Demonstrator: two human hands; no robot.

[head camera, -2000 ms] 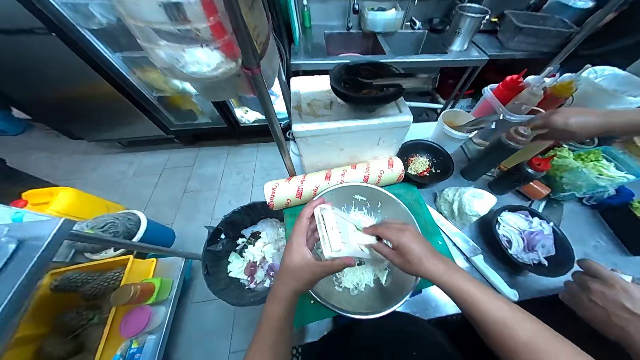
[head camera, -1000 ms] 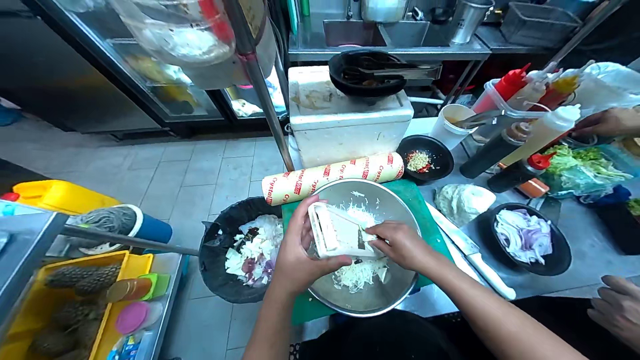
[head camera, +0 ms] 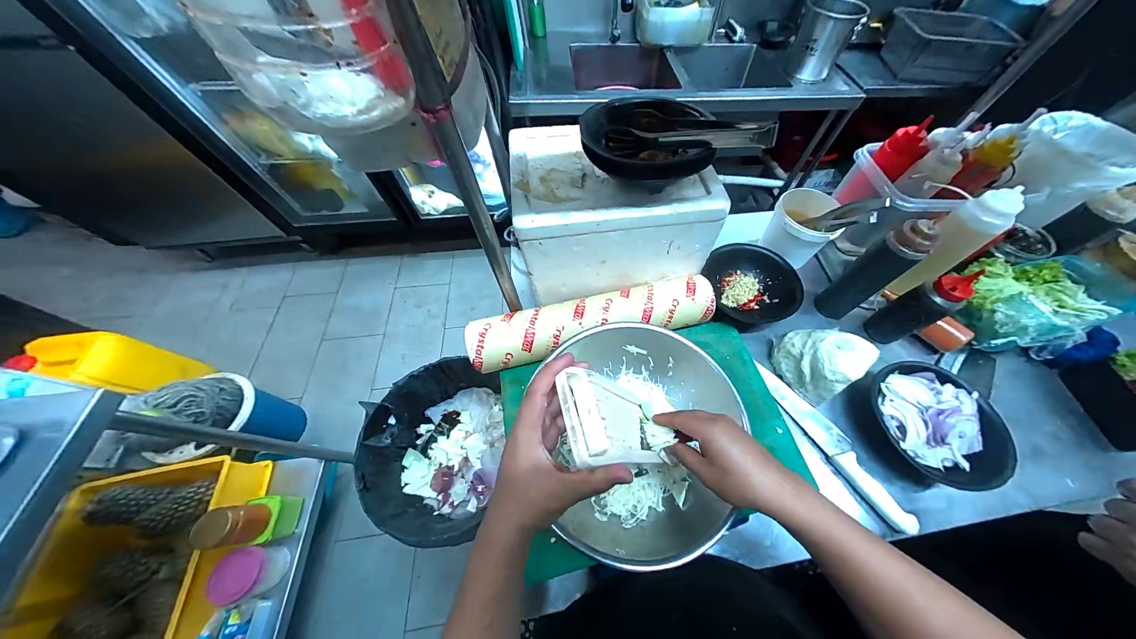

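My left hand (head camera: 541,444) grips a white plastic mandoline slicer (head camera: 593,419), tilted over a steel mixing bowl (head camera: 643,548). My right hand (head camera: 723,453) pinches a small pale vegetable piece (head camera: 658,433), perhaps cabbage, against the slicer's right side. White shreds (head camera: 646,497) lie in the bowl beneath. The bowl rests on a green cutting board (head camera: 772,444). To its right are a white-handled knife (head camera: 865,484), a pale cabbage head (head camera: 823,359) and a black bowl of sliced red onion (head camera: 932,419).
A roll of cling film (head camera: 590,321) lies behind the bowl, near a black bowl of chopped garlic and chili (head camera: 753,286). A black-lined bin (head camera: 390,497) of scraps stands left. Squeeze bottles (head camera: 905,266) crowd the right. Another person's hand (head camera: 1114,524) is at the right edge.
The other person's hand has withdrawn from beside the bottles at the upper right. Both my hands stay over the bowl with the slicer.
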